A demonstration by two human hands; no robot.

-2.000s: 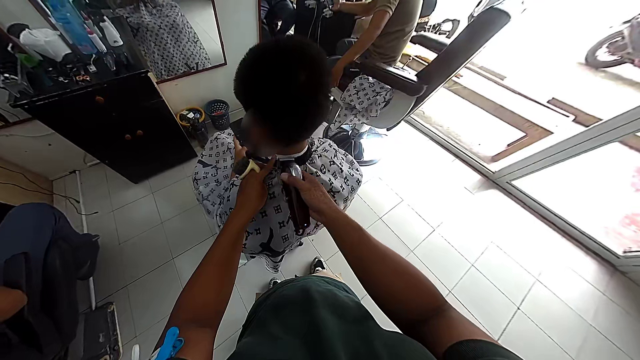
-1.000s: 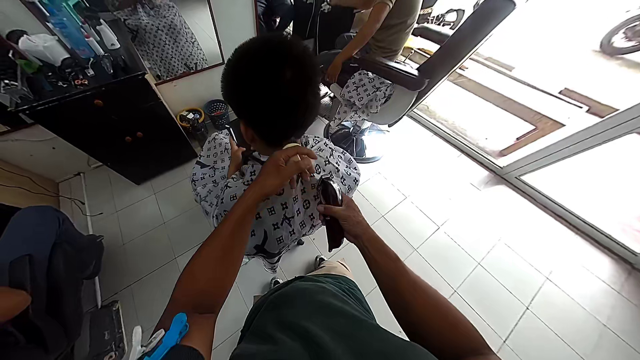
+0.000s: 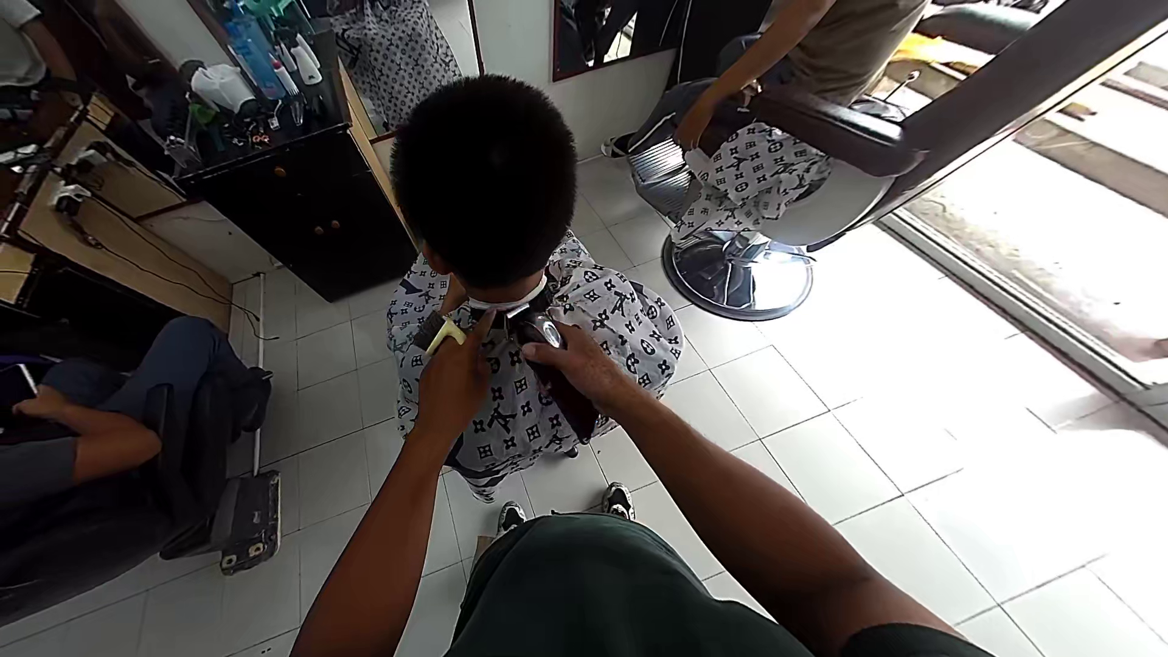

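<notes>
A person with short black hair (image 3: 488, 173) sits facing away, draped in a white patterned barber cape (image 3: 630, 315), with a white strip (image 3: 511, 301) round the neck. My left hand (image 3: 453, 379) holds a brush with a pale yellow handle (image 3: 445, 335) and dark bristles, while one finger reaches to the cape's collar. In my right hand (image 3: 584, 365) is a dark hair clipper (image 3: 568, 401) with a shiny metal top, its blade end close to the nape just below the strip.
A black cabinet (image 3: 301, 210) with bottles and tools on top stands front left. Another person (image 3: 844, 46) is beside a barber chair (image 3: 849, 128) at the right. A seated person (image 3: 100, 411) is at the left. White floor tiles (image 3: 785, 456) surround the caped person.
My right hand has brought the clipper up from beside the cape to the neck. My left hand has shifted left and down from the nape, where it was one second ago.
</notes>
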